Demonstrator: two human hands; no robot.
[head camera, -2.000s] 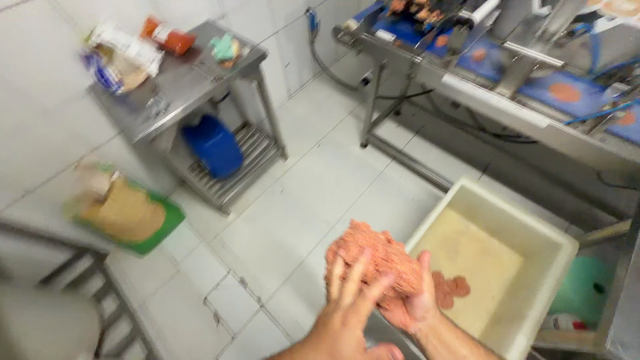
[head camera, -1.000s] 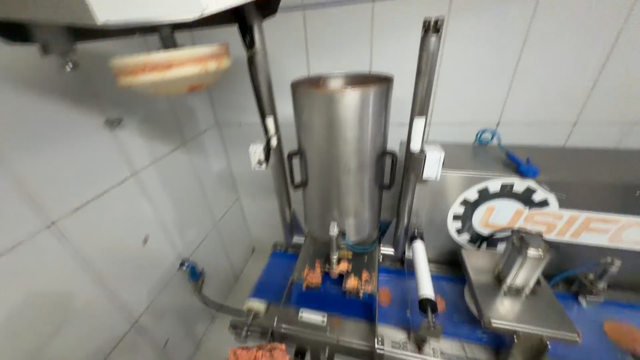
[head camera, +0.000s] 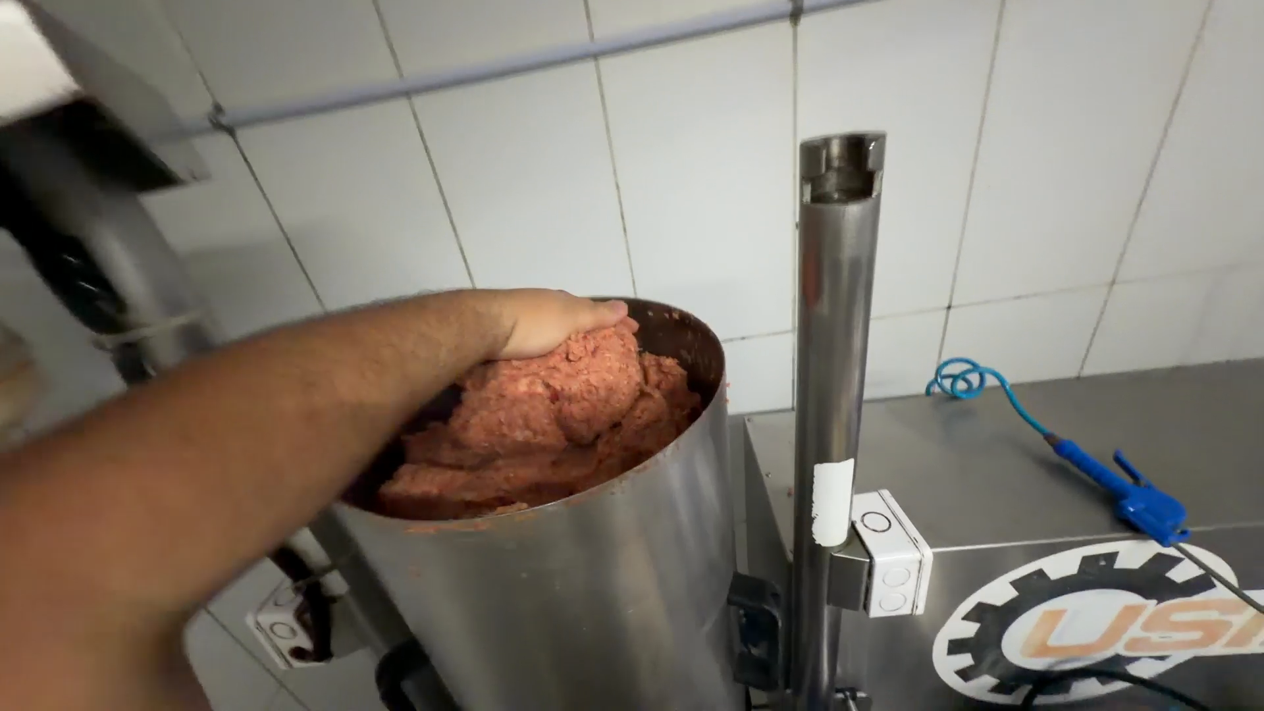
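From the left, my forearm reaches over the rim of a tall stainless-steel cylinder (head camera: 583, 583). My left hand (head camera: 563, 321) is on the top and far side of a raised lump of pink minced meat (head camera: 553, 390), its thumb laid along the upper edge and its other fingers hidden behind. That lump rests on more minced meat (head camera: 513, 479) inside the cylinder, below the rim. My right hand is out of view.
A steel post (head camera: 839, 316) stands close by the cylinder's right side, with a white switch box (head camera: 892, 555) on it. Farther right, a blue air gun (head camera: 1121, 489) with a coiled hose lies on a steel housing (head camera: 1007, 464). A pipe (head camera: 494, 71) runs along the tiled wall.
Two seconds ago both my hands held a lump of minced meat near a white tub. Now my left hand is at the cylinder's mouth with minced meat. The view has turned to the cylinder and come closer.
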